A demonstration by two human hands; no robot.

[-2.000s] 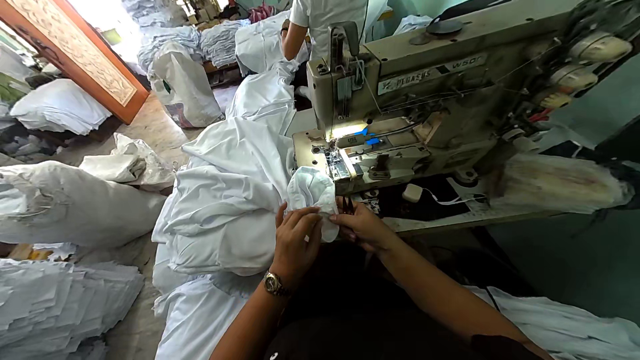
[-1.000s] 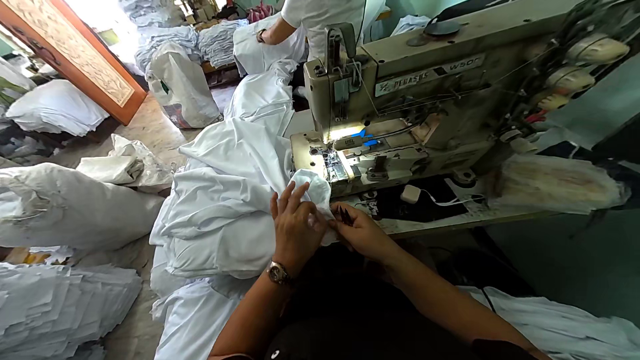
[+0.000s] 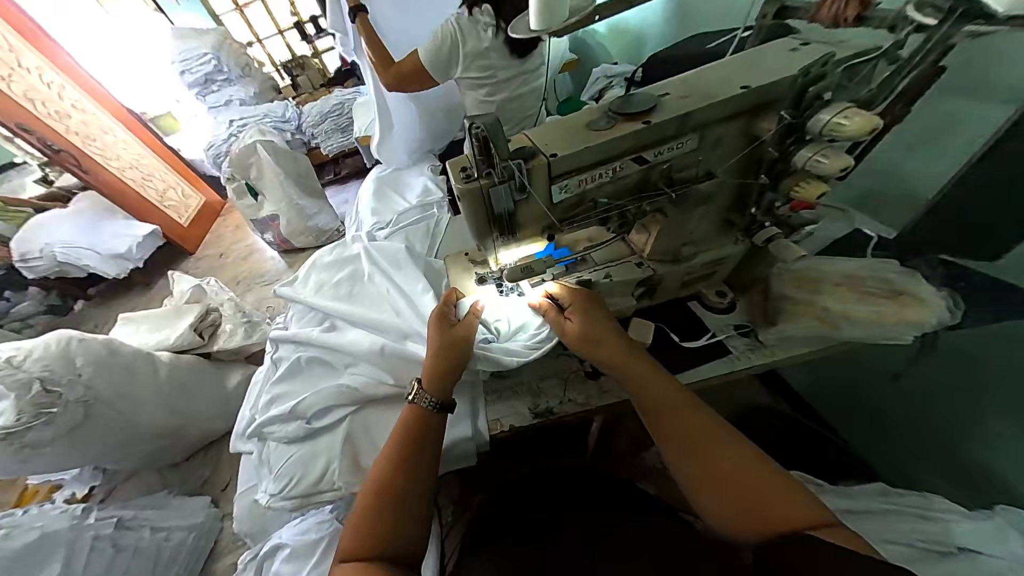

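A Pegasus industrial sewing machine [image 3: 624,176] stands on the table, its lamp shining on the needle area. White knit fabric [image 3: 512,336] lies at the front of the presser foot. My left hand [image 3: 453,336] pinches the fabric between thumb and fingers at the left of the needle plate. On the right side, my right hand [image 3: 582,324] grips the fabric close to the foot; its fingertips are partly hidden. More white cloth [image 3: 344,352] drapes in folds over the table's left side and hangs down past my left forearm, which wears a metal watch [image 3: 430,397].
Beyond the machine, a person [image 3: 500,72] in a white shirt holds up white cloth. Full sacks [image 3: 104,400] and stacked fabric [image 3: 104,528] stand at the left, near a carved wooden door [image 3: 104,120]. A clear plastic bag [image 3: 864,300] lies at the table's right end.
Both hands have moved up to the needle area with the fabric, from nearer the table's front edge. The other person has raised the white cloth. The view has shifted closer.
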